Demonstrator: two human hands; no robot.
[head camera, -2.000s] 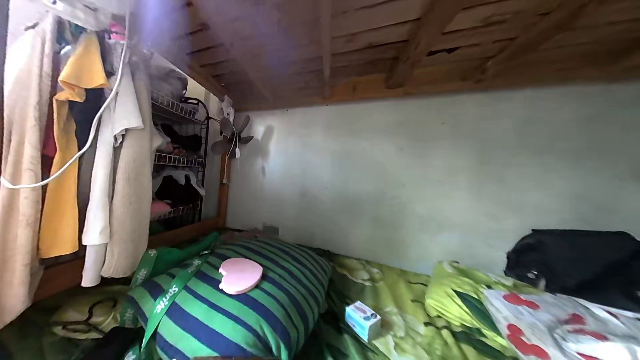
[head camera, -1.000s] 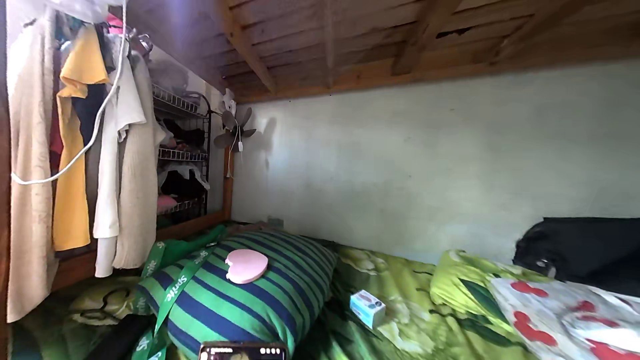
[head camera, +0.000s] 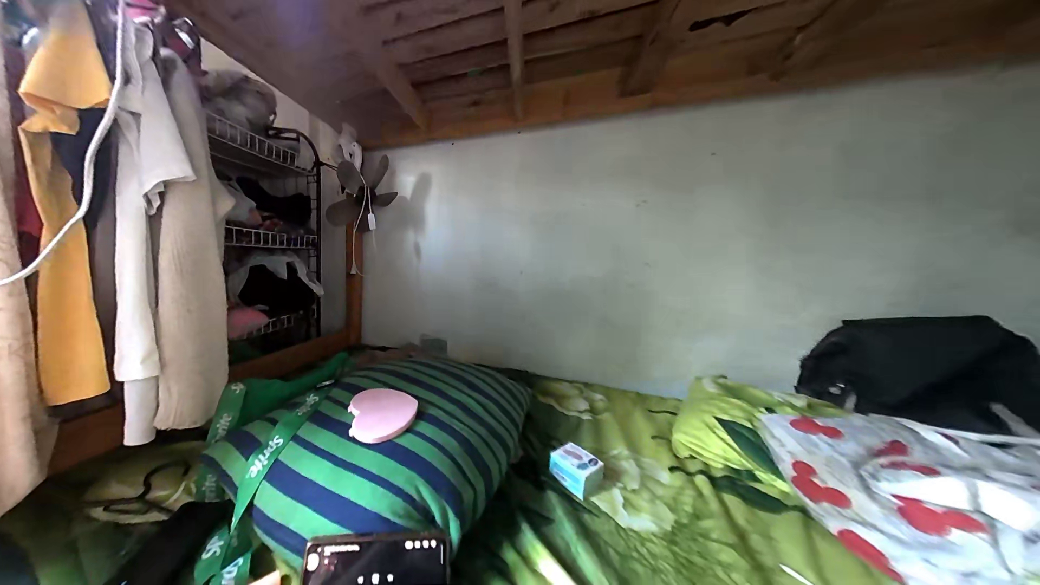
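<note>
Neither of my hands can be clearly made out; a small skin-toned patch at the bottom edge, left of the phone, is too little to identify. A smartphone (head camera: 376, 559) with a lit, mostly dark screen rises into view at the bottom, in front of a green and navy striped pillow (head camera: 390, 479). What supports the phone is hidden. A pink heart-shaped case (head camera: 383, 415) lies on the pillow. A green Sprite lanyard (head camera: 272, 455) drapes over the pillow's left side. A small white and blue box (head camera: 577, 470) sits on the green floral bedsheet (head camera: 642, 431), right of the pillow.
Clothes (head camera: 175, 244) and a white cord (head camera: 89, 187) hang at the left. Behind them stands a wire rack (head camera: 264, 236), with a small fan (head camera: 361, 195) near the corner. Wooden slats (head camera: 520, 57) form a low ceiling. A black bag (head camera: 926, 366) and a red-patterned cloth (head camera: 861, 479) lie right.
The smartphone, not in view two seconds ago, has come up at the bottom edge and now shows more of its screen. The pillow, pink case and box rest as before.
</note>
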